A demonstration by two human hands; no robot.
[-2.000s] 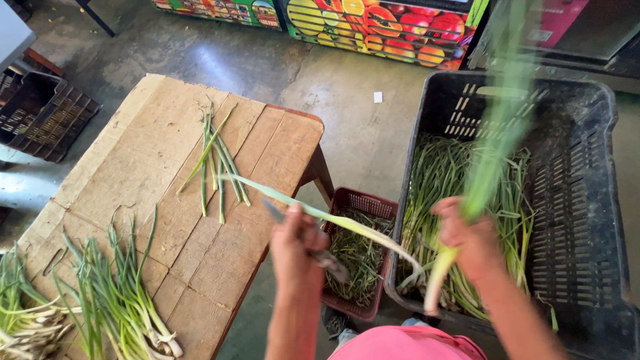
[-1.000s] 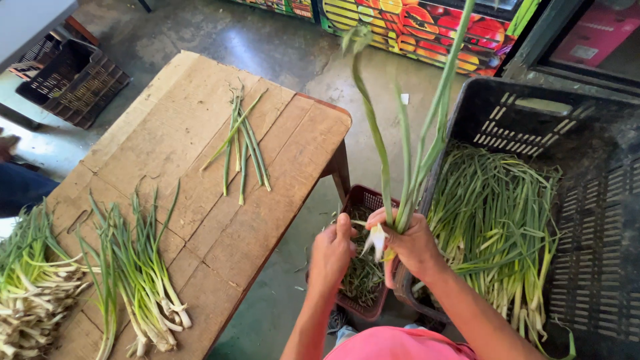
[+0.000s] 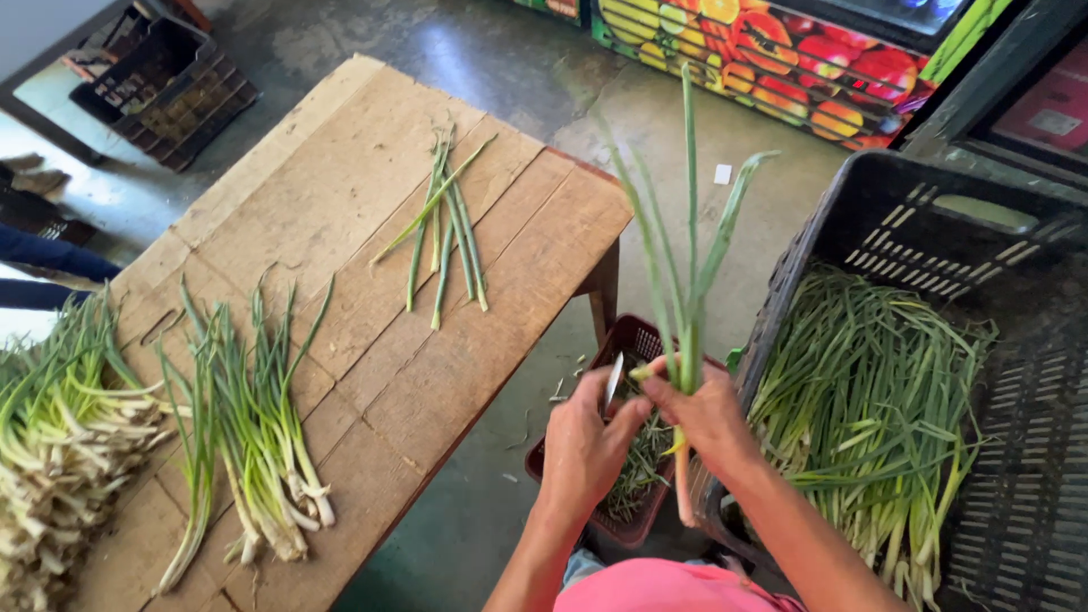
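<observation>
My left hand (image 3: 595, 425) is closed on a small knife (image 3: 614, 381), its blade pointing up. Beside it, my right hand (image 3: 699, 408) grips a green onion (image 3: 690, 340) with upright green leaves, its pale end pointing down. Both hands are above a dark red crate (image 3: 633, 527) of green trimmings (image 3: 637, 476). Several cut green leaves (image 3: 446, 221) lie on the wooden table (image 3: 510, 297). Bunches of green onions (image 3: 272, 425) and a larger pile (image 3: 68, 442) rest at its left. More green onions (image 3: 867, 408) fill part of the black crate (image 3: 1020, 425) at right.
A dark crate (image 3: 170, 93) stands on the floor at upper left, near a person's blue-clad leg (image 3: 51, 255). Refrigerated cases with a fruit-printed panel (image 3: 765, 64) stand at the back. The table's corner is close to the dark red crate.
Two seconds ago my hands were apart with the onion blurred in motion; now they are close together, and the onion's leaves stand upright. The view has shifted.
</observation>
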